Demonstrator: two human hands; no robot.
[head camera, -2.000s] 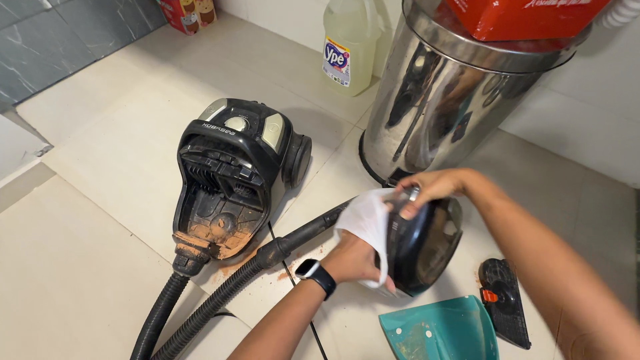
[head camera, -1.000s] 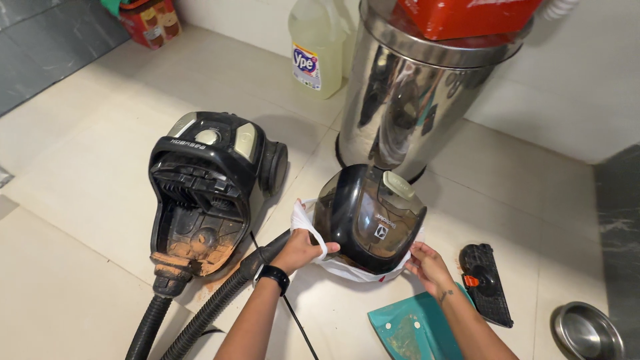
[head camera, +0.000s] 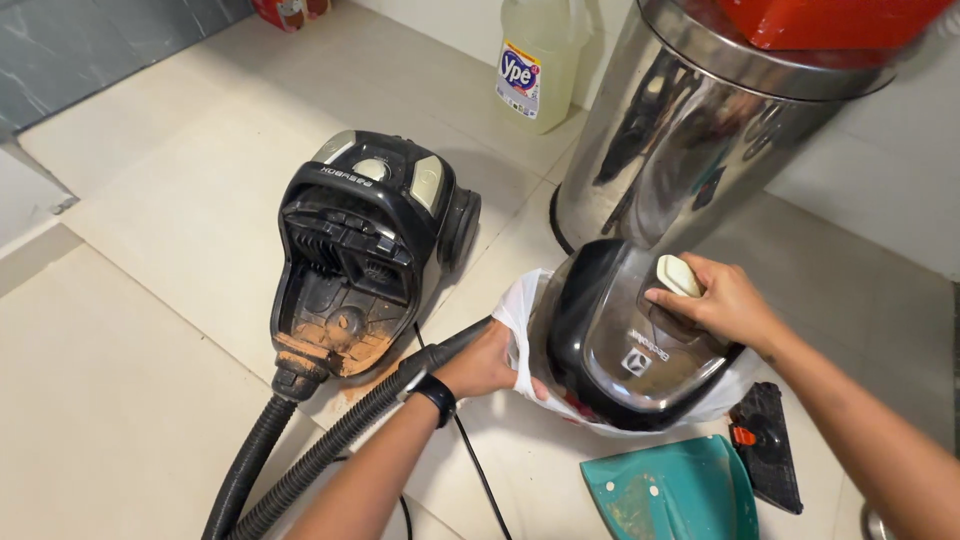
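Observation:
A black and clear Electrolux dust container (head camera: 637, 337) of a vacuum cleaner sits partly inside a white plastic bag (head camera: 525, 300). My left hand (head camera: 484, 364), with a watch on the wrist, grips the bag's rim at the container's left side. At the container's upper right, my right hand (head camera: 716, 296) holds its cream-coloured handle (head camera: 678, 275). To the left stands the black canister vacuum body (head camera: 367, 225), its front bay exposed with reddish-brown dust in it. A corrugated black hose (head camera: 322, 446) runs from below the left forearm toward the bottom edge.
A steel trash bin (head camera: 675, 150) with a red container (head camera: 832, 22) on top stands behind the dust container. A Ypê bottle (head camera: 536, 75) is by the wall. A teal dustpan (head camera: 675, 491) and black floor nozzle (head camera: 769, 450) lie at lower right; a thin cable (head camera: 480, 469) crosses the tiles.
My right hand has moved from the bag's edge at the container's lower right up to its handle. My left hand stays at the bag's left side.

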